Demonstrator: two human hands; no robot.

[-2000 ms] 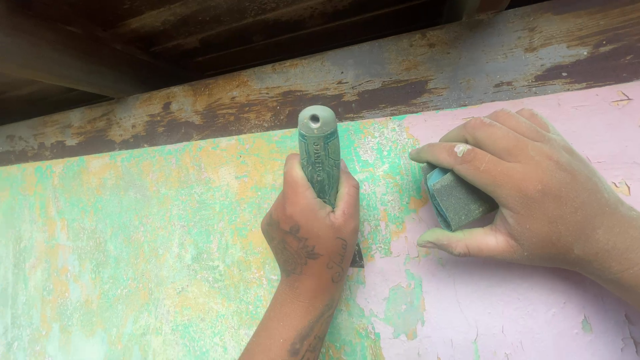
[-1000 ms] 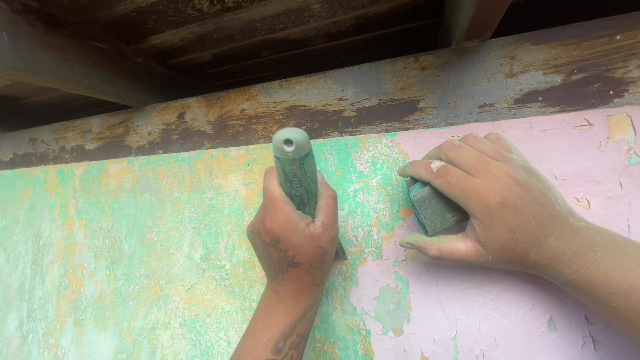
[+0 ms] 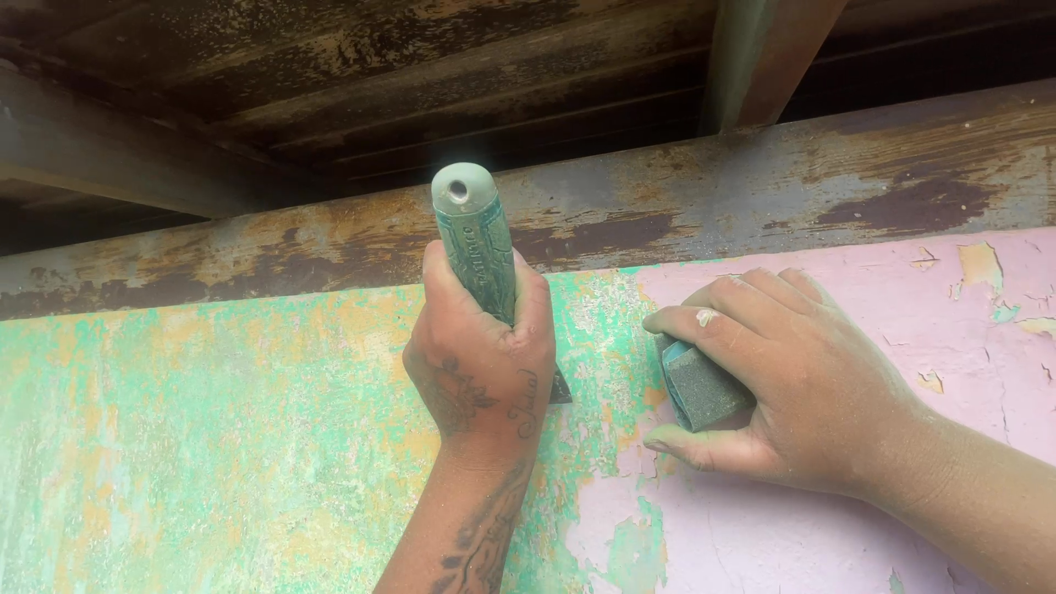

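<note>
My left hand (image 3: pixel 487 355) is closed around the green handle of a scraper (image 3: pixel 474 247), its rounded end with a hole pointing up. A dark corner of the blade shows beside my wrist, at the painted wall (image 3: pixel 247 445). To the right, my right hand (image 3: pixel 767 379) grips a sanding block (image 3: pixel 705 392) wrapped in grey abrasive, with a blue edge showing, between thumb and fingers over the pink paint. Green and orange patches cover the wall's left part; pink paint covers the right. Both hands are dusty.
Above the wall runs a worn wooden board (image 3: pixel 594 214) with peeling brown and grey paint. Higher up are dark roof boards (image 3: pixel 462 74), with one beam (image 3: pixel 767 66) at the right and another (image 3: pixel 107 148) at the left. Flaking paint (image 3: pixel 982 268) curls at the far right.
The view has shifted, showing more of the roof. Both hands keep their grips, the scraper in the left and the sanding block in the right.
</note>
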